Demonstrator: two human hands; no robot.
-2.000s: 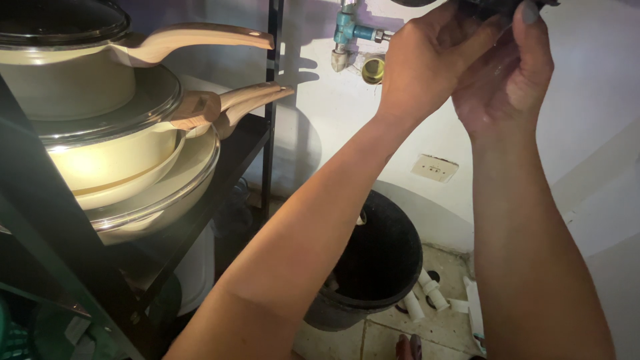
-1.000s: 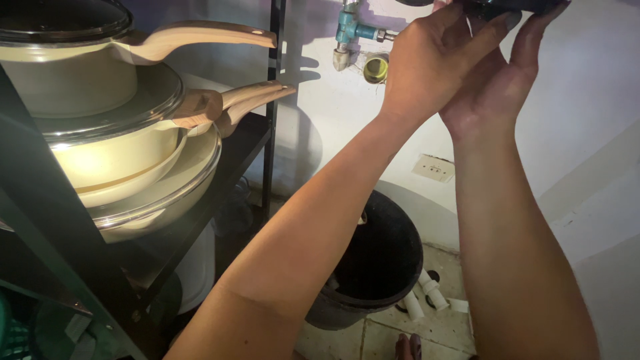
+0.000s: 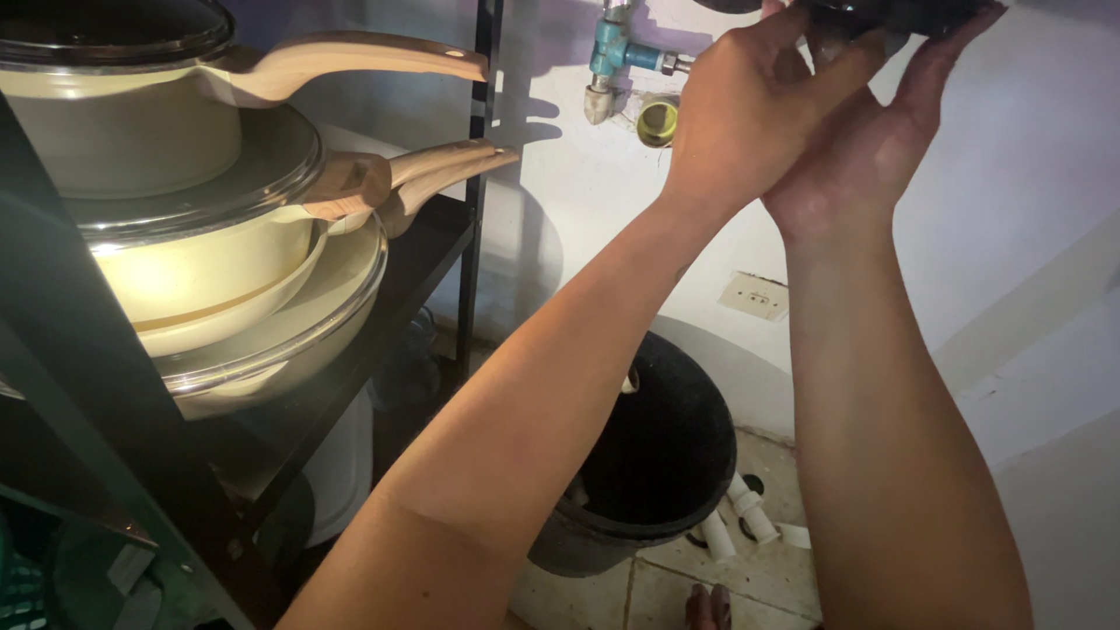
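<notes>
Both my hands reach up to a dark, glossy fixture [image 3: 892, 13] at the top edge, which the frame cuts off. My left hand [image 3: 744, 105] is bent at its underside, with the fingertips partly hidden. My right hand [image 3: 866, 140] is beside and partly behind it, palm up, its fingers spread against the dark part. What the fingers grip there cannot be made out. Just left of my left hand, a blue angle valve [image 3: 610, 48] with a metal connector stands at the wall, and a round yellowish pipe opening [image 3: 656, 122] sits below it.
At left, a black metal shelf [image 3: 429, 254] holds stacked cream pans [image 3: 201, 262] with wooden-look handles jutting right. Below my arms a black bucket [image 3: 674, 437] stands on the tiled floor, with white plastic pipe pieces [image 3: 748, 512] beside it. A wall socket [image 3: 754, 296] is between my forearms.
My right hand and forearm have shifted left, closer to my left hand, compared with two seconds ago. My left hand stays near the same place.
</notes>
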